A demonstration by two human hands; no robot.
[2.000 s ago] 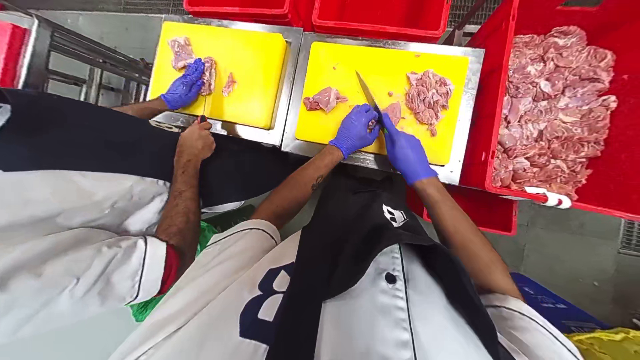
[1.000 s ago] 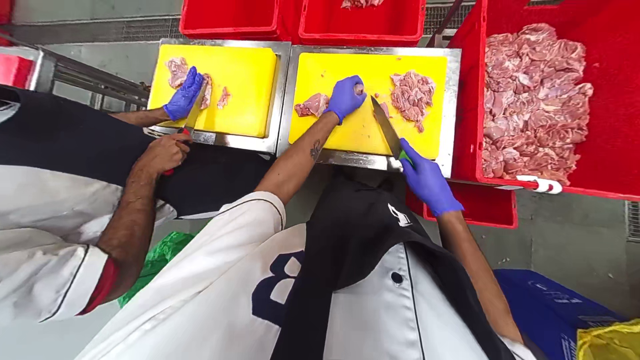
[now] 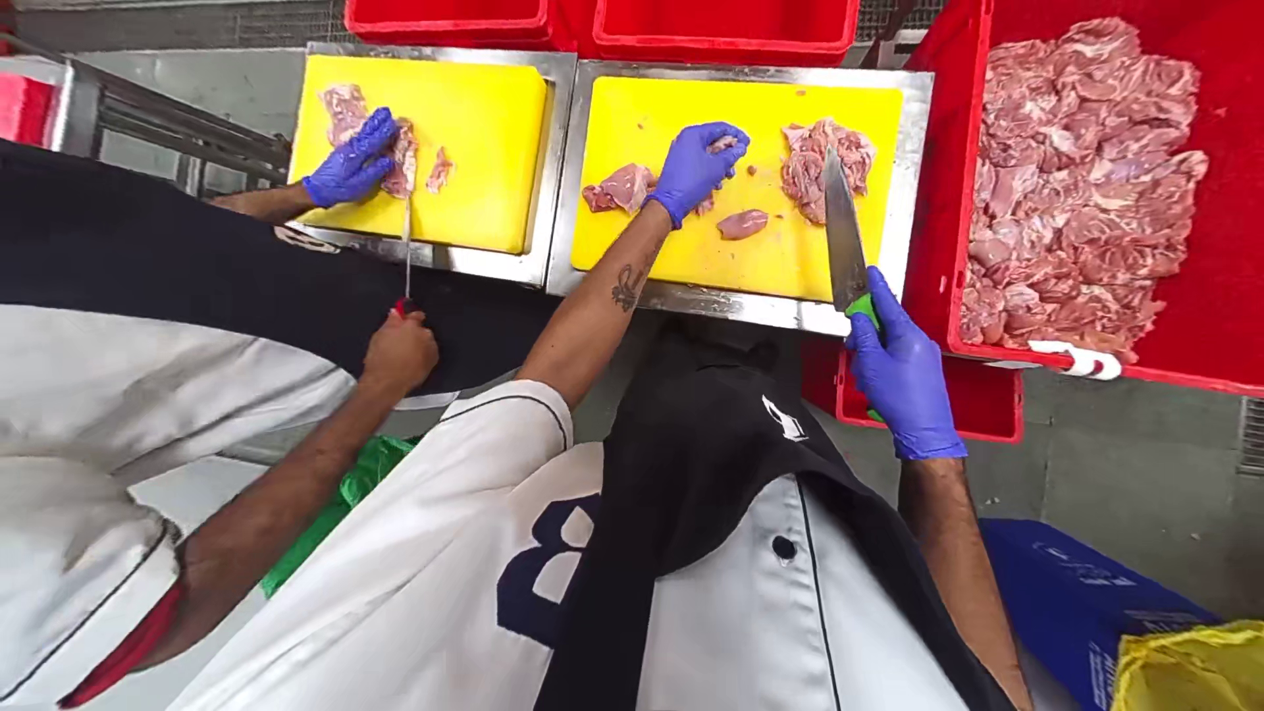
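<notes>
My left hand (image 3: 696, 168), in a blue-purple glove, is closed around a small piece of raw meat (image 3: 724, 144) above the yellow cutting board (image 3: 681, 109). My gloved right hand (image 3: 901, 370) grips the green handle of a kitchen knife (image 3: 844, 237), whose blade points away from me with its tip over a pile of cut raw meat (image 3: 825, 168). A meat piece (image 3: 627, 188) lies left of my left hand, and a small oval piece (image 3: 743, 224) lies between my hands.
At the left a co-worker's gloved hand (image 3: 351, 168) and bare hand with a knife (image 3: 408, 247) work at another yellow board (image 3: 474, 148). A red crate (image 3: 973, 247) of raw meat stands right, with red crates (image 3: 726, 44) behind. A blue box (image 3: 1076, 592) stands lower right.
The knife in my right hand has moved away from my left hand, toward the meat pile. The small oval piece now lies in view on the board between my hands.
</notes>
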